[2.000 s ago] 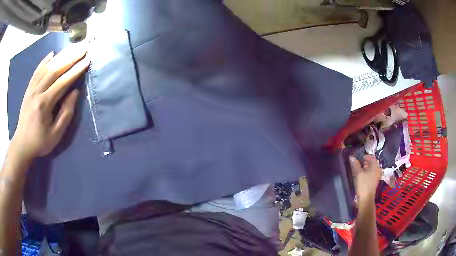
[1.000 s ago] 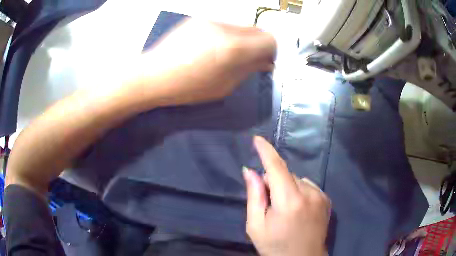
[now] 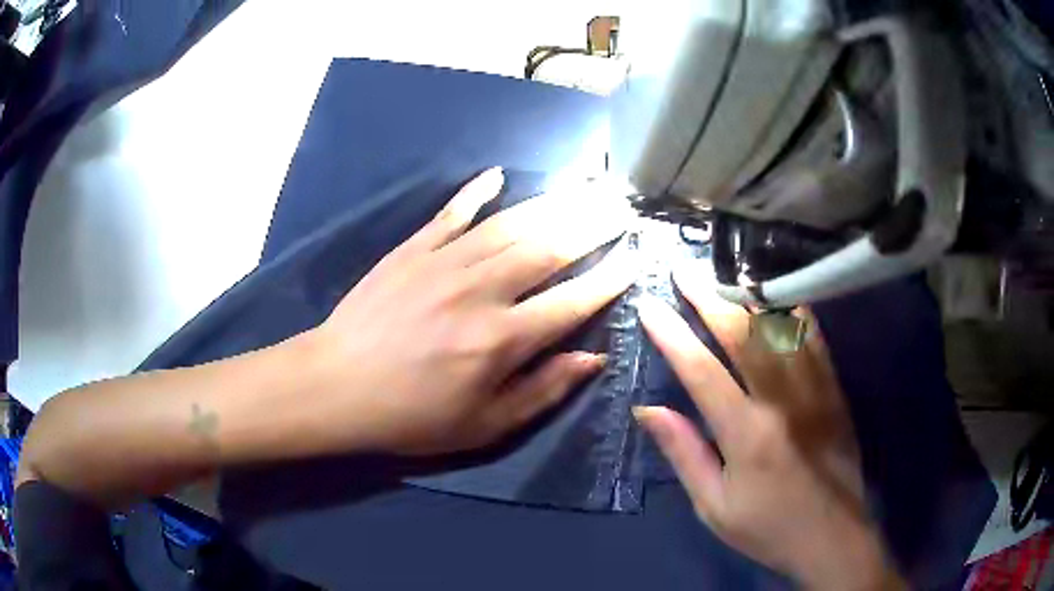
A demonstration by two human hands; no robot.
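Observation:
The dark navy garment panel point(image 3: 381, 150) lies across the machine table under the sewing machine head point(image 3: 740, 104). A narrow strip point(image 3: 618, 450) with a stitched, pale edge runs from the lit needle area toward me. My left hand point(image 3: 462, 323) lies flat on the cloth left of the strip, fingers spread, fingertips near the needle area. My right hand point(image 3: 740, 427) rests right of the strip, its fingers on the cloth beside the seam and partly behind a machine part. Glare hides the needle and presser foot.
The white machine table point(image 3: 93, 266) shows at the left. Dark cloth point(image 3: 69, 58) hangs at its far left. A bit of the red basket point(image 3: 1015, 571) shows at bottom right. Blue plastic shows at the lower left edge. A small metal fitting point(image 3: 601, 37) stands behind the panel.
The view has swung right and nearer the machine. The right hand has come from the red basket to the seam. The left hand has gone from a raised, curled pose to flat on the cloth.

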